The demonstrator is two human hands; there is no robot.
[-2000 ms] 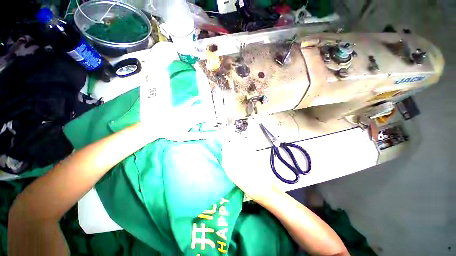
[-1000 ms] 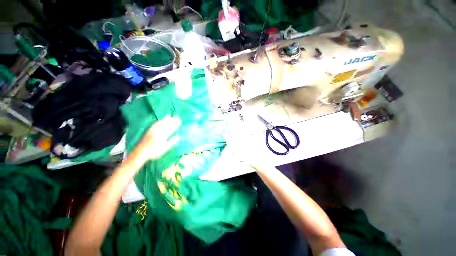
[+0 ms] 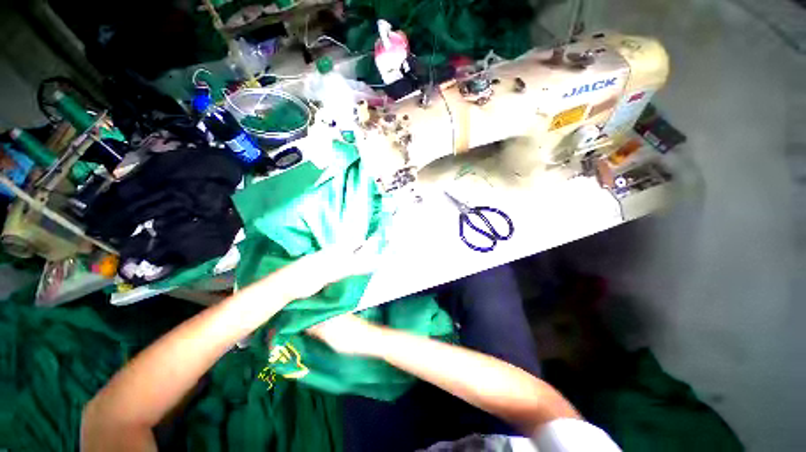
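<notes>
The green garment (image 3: pixel 305 212) with yellow print lies over the left part of the white table and hangs over its front edge. My left hand (image 3: pixel 349 262) lies on the garment near the table edge, overexposed, its fingers unclear. My right hand (image 3: pixel 340 334) is at the hanging part below the edge, blurred, fingertips partly hidden by cloth. The cream JACK machine head (image 3: pixel 521 97) stands behind; its needle area (image 3: pixel 402 179) is just right of the garment. Dark-handled scissors (image 3: pixel 484 228) lie on the table right of the needle area.
A black garment heap (image 3: pixel 168 203) lies left. Behind are a blue-capped bottle (image 3: pixel 231 134), a round basin (image 3: pixel 272 115), a black ring (image 3: pixel 285 159) and a pink-and-white bottle (image 3: pixel 390 55). Thread cones (image 3: pixel 72 110) stand upper left. Green cloth heaps (image 3: pixel 62 353) lie at lower left and lower right.
The view has shifted, showing more of the left side. My right hand has moved left from the table edge to the hanging cloth. My left hand has moved right across the garment.
</notes>
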